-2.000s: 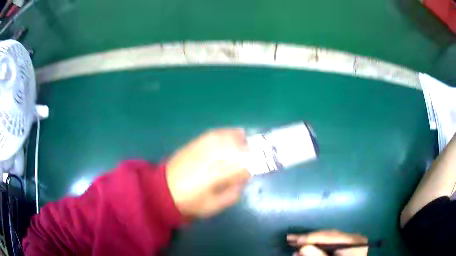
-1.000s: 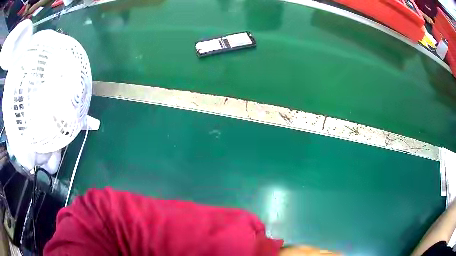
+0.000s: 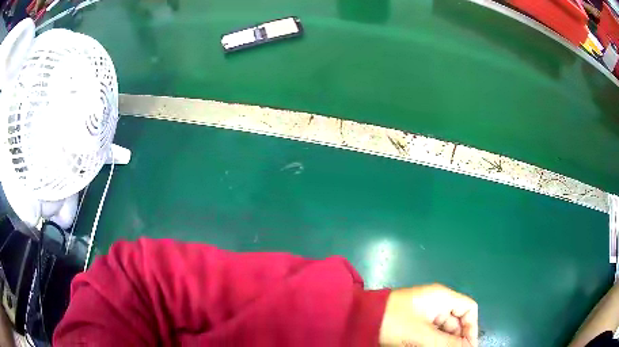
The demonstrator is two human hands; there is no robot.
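Note:
A phone half-assembly [image 3: 261,34], black-rimmed with two white areas and a dark band between them, lies flat on the green surface beyond the pale strip. My left hand [image 3: 434,318] is at the bottom edge, right of centre, far from the phone. Its arm in a red sleeve reaches across from the lower left. The fingers are curled inward; whether they hold anything is hidden, and the hand is partly cut off by the frame. My right hand is out of the picture.
A white fan [image 3: 61,115] stands at the left with a white cable below it. The pale worn strip [image 3: 366,139] crosses the green surface. Red bins [image 3: 553,20] are at the upper right. White papers [image 3: 613,227] and a person's forearm [image 3: 597,318] are at the right edge.
The phone, in my left hand two seconds ago, lies beyond the strip and has shifted left since one second ago. My left hand shows more. My right hand with the tweezers has left view.

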